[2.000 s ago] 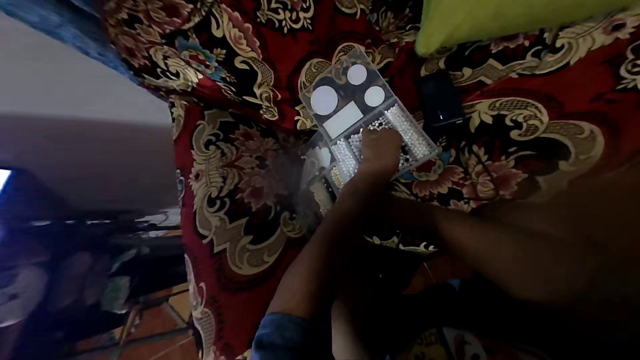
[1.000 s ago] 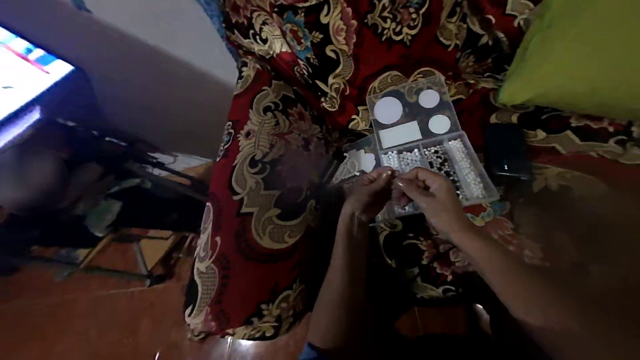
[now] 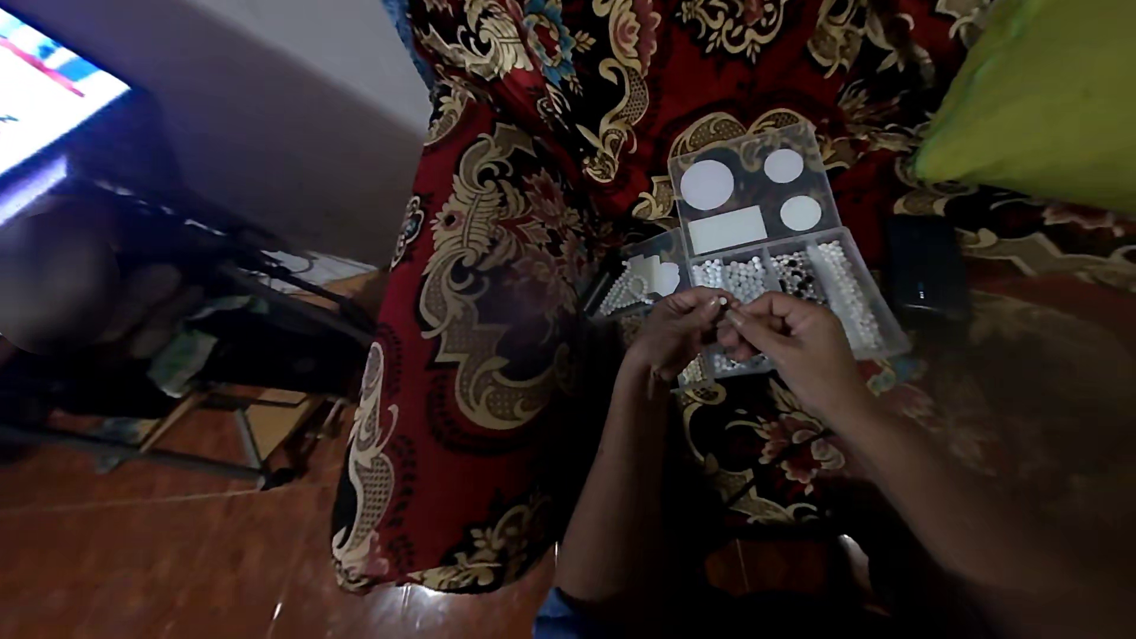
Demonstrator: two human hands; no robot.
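My left hand [image 3: 676, 330] and my right hand [image 3: 790, 342] meet fingertip to fingertip over the near side of a clear plastic bead box. A small white bead [image 3: 722, 302] shows between the fingertips, pinched at the left hand's; what else the right fingers pinch is too small to tell. White beads [image 3: 848, 288] and dark-and-white beads [image 3: 796, 273] lie in the box's compartments. Its raised clear lid [image 3: 754, 146] bears white round and rectangular labels. Left of it stands a second clear container [image 3: 652, 244] with a string of white beads [image 3: 632, 291].
A patterned red cloth [image 3: 524, 355] covers the seat. A green cushion [image 3: 1038, 106] lies at the upper right, a dark case [image 3: 927, 266] beside the box. At the left are a lit screen [image 3: 53, 89] and a metal-framed stand [image 3: 248, 435] on the tiled floor.
Two seconds ago a hand was reaching into the bead compartments; now both hands are together at the near edge of the box. The view has shifted left.
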